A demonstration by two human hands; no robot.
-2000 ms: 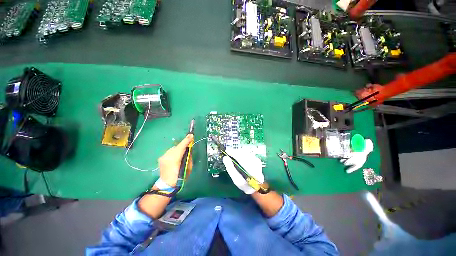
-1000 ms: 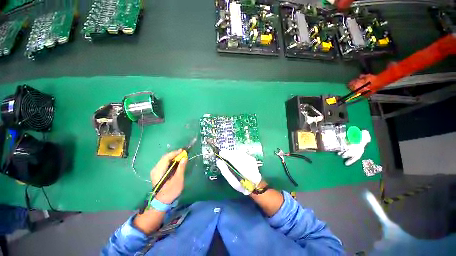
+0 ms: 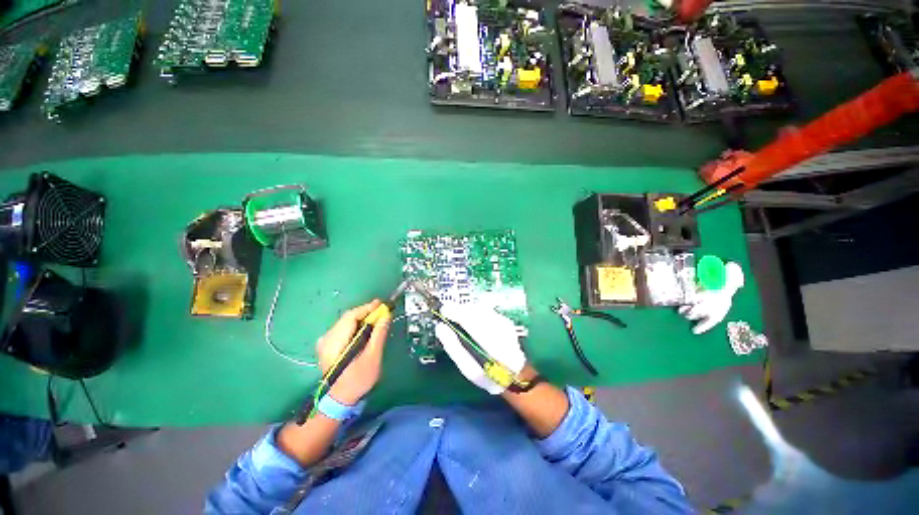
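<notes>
A green circuit board [image 3: 484, 264] lies on the green mat in front of me. My bare left hand [image 3: 351, 352] holds a yellow-and-black soldering iron [image 3: 375, 314], its tip at the board's left edge. My white-gloved right hand [image 3: 482, 345] rests over the board's lower part and holds a second iron [image 3: 455, 330], its tip on the board's left side. The two tips are close together; I cannot tell whether they touch. A thin solder wire [image 3: 270, 320] curves from the spool [image 3: 282, 217] to my left hand.
A left iron stand with sponge [image 3: 220, 295] stands beside the spool. Side cutters [image 3: 576, 337] lie right of the board, near the right iron stand [image 3: 595, 241]. Fans [image 3: 66, 221] stand far left. Boards [image 3: 217, 35] and power units [image 3: 491, 60] sit on the conveyor [image 3: 343, 91]. A red-sleeved post [image 3: 826, 131] slants at right.
My left hand has moved towards the board since a second ago, bringing its iron tip from beside the board to its left edge. My right hand has barely moved.
</notes>
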